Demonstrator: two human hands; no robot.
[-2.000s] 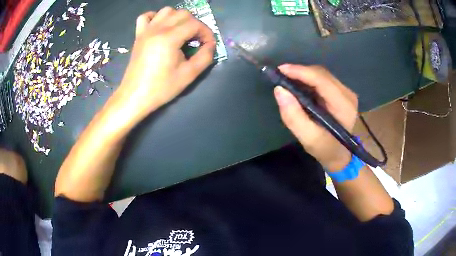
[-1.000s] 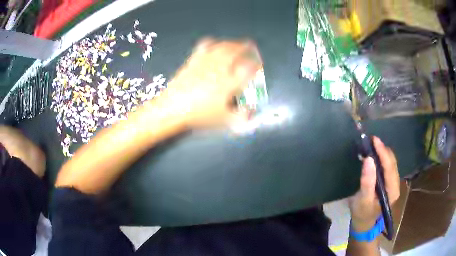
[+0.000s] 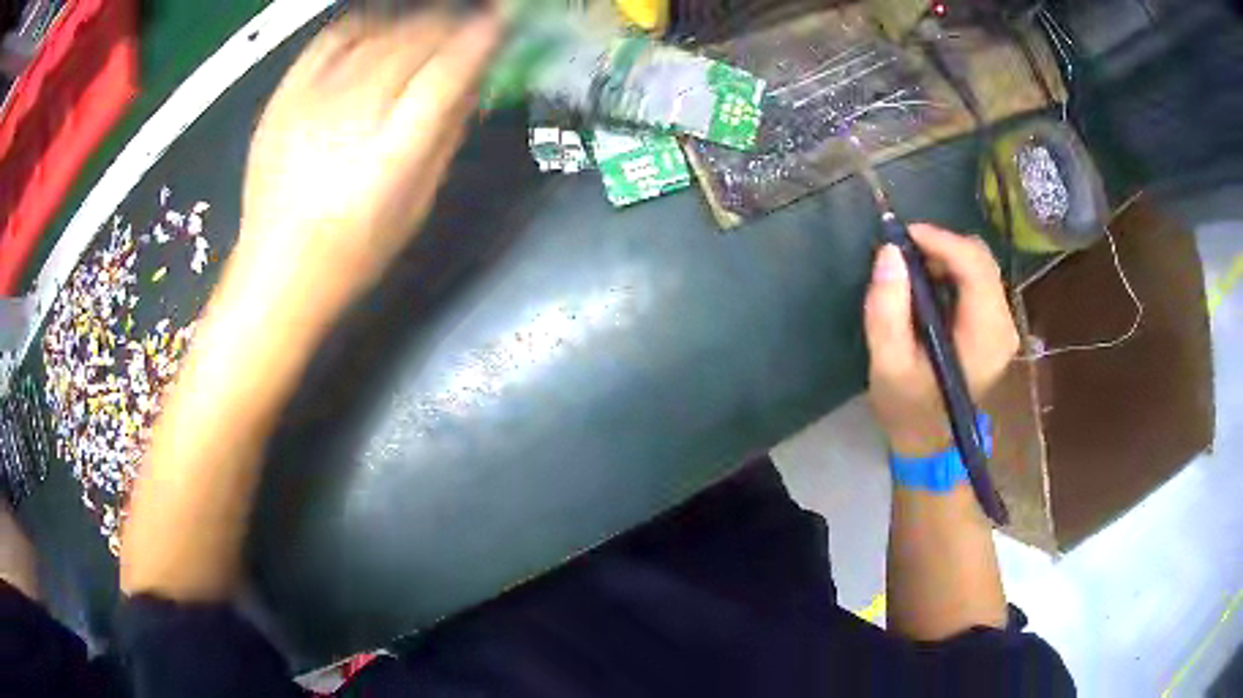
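My left hand (image 3: 361, 130) is at the upper left, blurred, with its fingertips near the top edge. A blurred green circuit board (image 3: 525, 55) is at its fingertips, beside the stack of green and white circuit boards (image 3: 732, 107). Its grip is partly hidden. My right hand (image 3: 943, 327), with the blue wrist band (image 3: 932, 471), holds the black soldering iron (image 3: 941, 357). The iron's tip points up and left over the near edge of the brownish scrap tray (image 3: 872, 82); contact cannot be told.
A heap of small white and yellow parts (image 3: 109, 368) lies at the left, partly behind my left forearm. The solder spool (image 3: 1043, 188) is right of the tray, with an open cardboard box (image 3: 1125, 382) below. A red bin (image 3: 68, 137) is at the far left.
My left hand moved from the middle of the bench up to the board stack. My right hand and the iron shifted left and upward in view, with the tip now at the tray. The view has turned.
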